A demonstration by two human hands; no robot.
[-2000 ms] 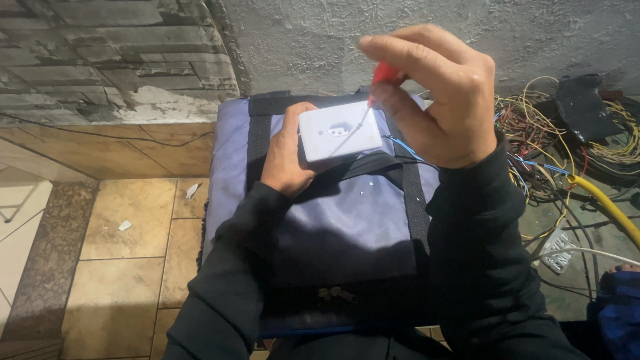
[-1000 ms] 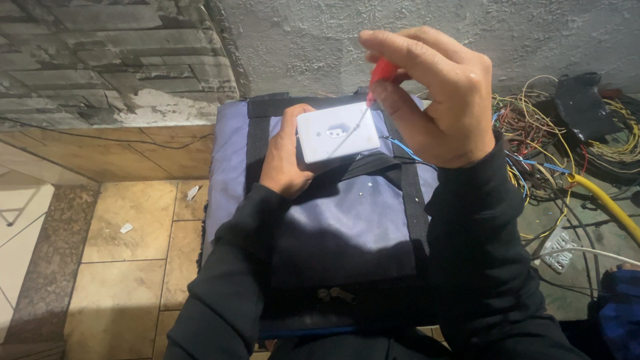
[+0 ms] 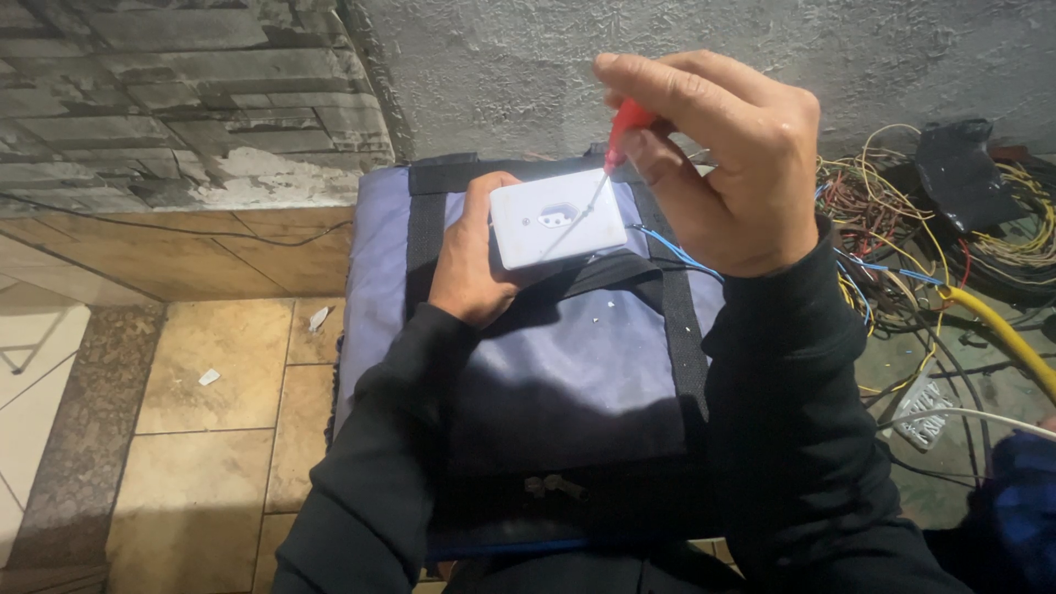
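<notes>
My left hand (image 3: 476, 257) grips the left side of a white surface-mount electrical socket box (image 3: 524, 239), which is tilted above a grey-purple fabric bag (image 3: 569, 396). A screw shows in the faceplate left of the outlet opening. Blue wires (image 3: 681, 254) run out from the box's right side. Over the box's right part, my right hand (image 3: 726, 157) holds a screwdriver (image 3: 629, 128) by its red handle between thumb and fingers. Its thin shaft points down to the faceplate, near the right side of the opening; whether the tip sits in a screw cannot be told.
Tangled coloured wires (image 3: 883, 198) and a thick yellow cable (image 3: 1002, 330) lie on the floor at right, beside a white perforated plastic piece (image 3: 924, 417). A rough grey wall (image 3: 511, 74) stands behind the bag. Small white scraps (image 3: 209, 377) lie on the floor tiles at left.
</notes>
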